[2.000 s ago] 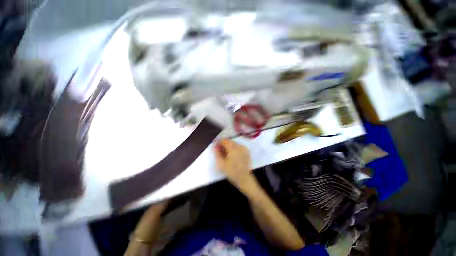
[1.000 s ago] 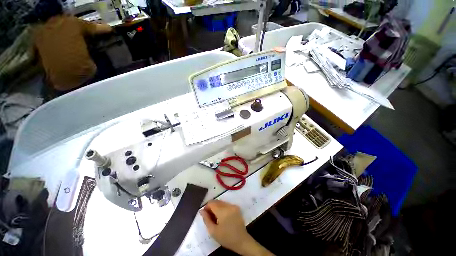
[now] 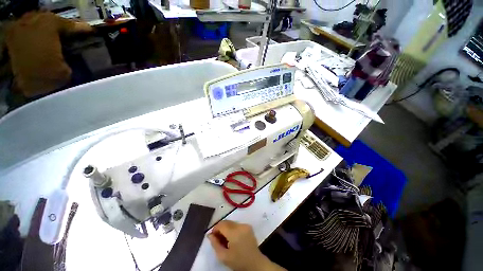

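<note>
A curved dark fabric piece (image 3: 189, 236) lies on the machine table, its upper end by the machine bed and its lower end cut off by the bottom edge. My right hand (image 3: 233, 244) rests on the table just right of the piece, fingers curled; whether it holds anything cannot be told. My left hand is out of the picture. The white sewing machine (image 3: 175, 168) stands behind, its needle area (image 3: 161, 218) left of the fabric. Red-handled scissors (image 3: 239, 189) lie on the bed. A banana (image 3: 286, 182) lies to their right.
A control panel (image 3: 251, 89) stands above the machine. A dark stack of cut pieces (image 3: 33, 238) is at far left. Fanned finished pieces (image 3: 339, 227) hang at lower right beside a blue crate or sheet (image 3: 377, 174). Papers (image 3: 320, 79) lie on a neighbouring table. A person (image 3: 36, 53) is at upper left.
The view first tilted up from a blurred look down at the table, then shifted slightly right. My left forearm, seen earliest at the bottom, has left the picture. My right hand stays by the fabric.
</note>
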